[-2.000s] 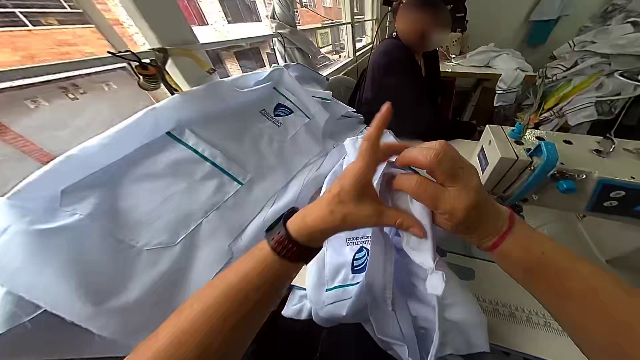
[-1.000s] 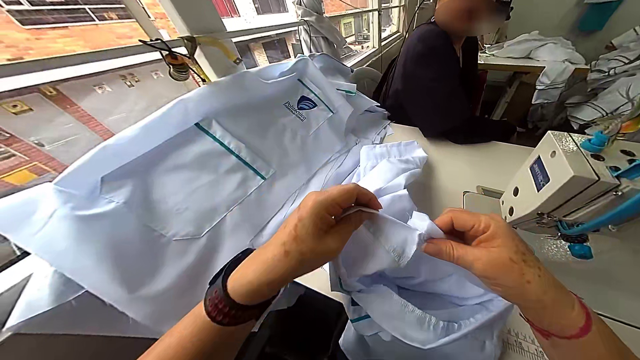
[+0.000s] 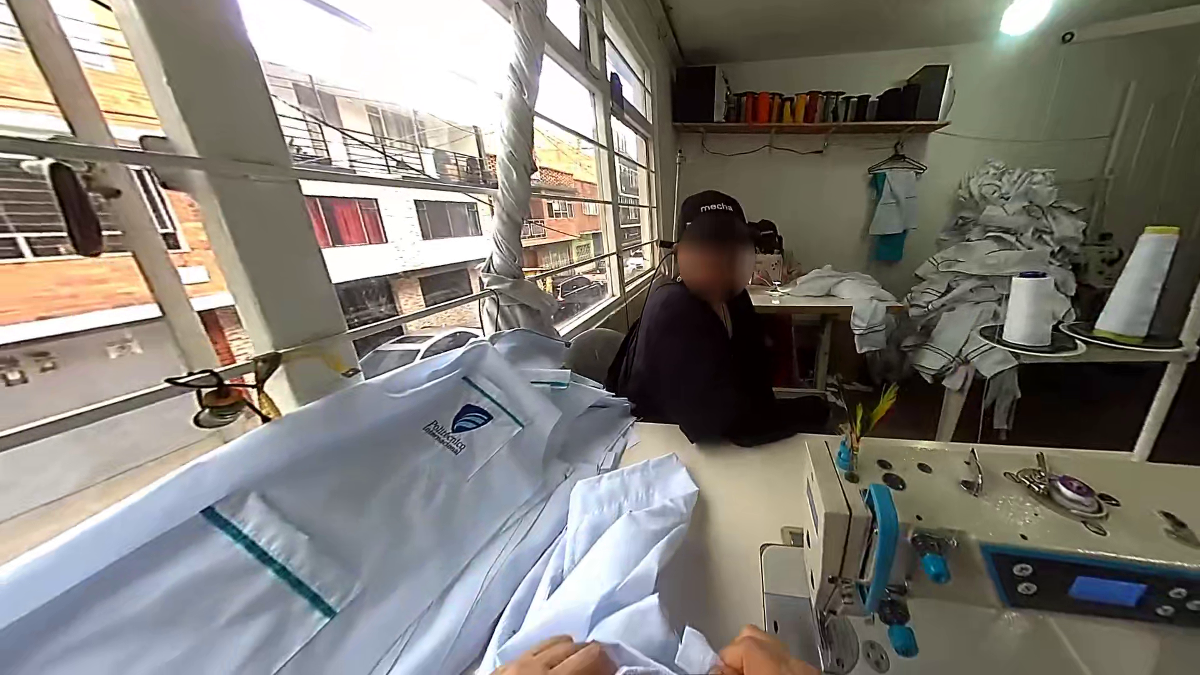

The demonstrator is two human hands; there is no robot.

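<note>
At the bottom edge of the head view, my left hand (image 3: 558,656) and my right hand (image 3: 761,652) are cut off by the frame, only the backs and some fingers showing. Between them lies a pale blue garment (image 3: 614,553); white cloth rises beside the right fingers, which hold its edge. The left fingers rest curled on the garment, their tips hidden. To the left spreads a stack of light blue fabric panels (image 3: 394,525) with green trim and an embroidered emblem. An industrial sewing machine (image 3: 975,525) stands right of my hands.
A person in dark clothes (image 3: 698,366) sits beyond the table (image 3: 722,487). Barred windows (image 3: 412,216) run along the left. Farther right are white thread cones (image 3: 1139,281), a heap of garments (image 3: 998,253) and a shelf of thread spools (image 3: 811,127).
The view has tilted up strongly, showing more of the room. Both hands, fully visible with the garment a second ago, are now mostly below the frame.
</note>
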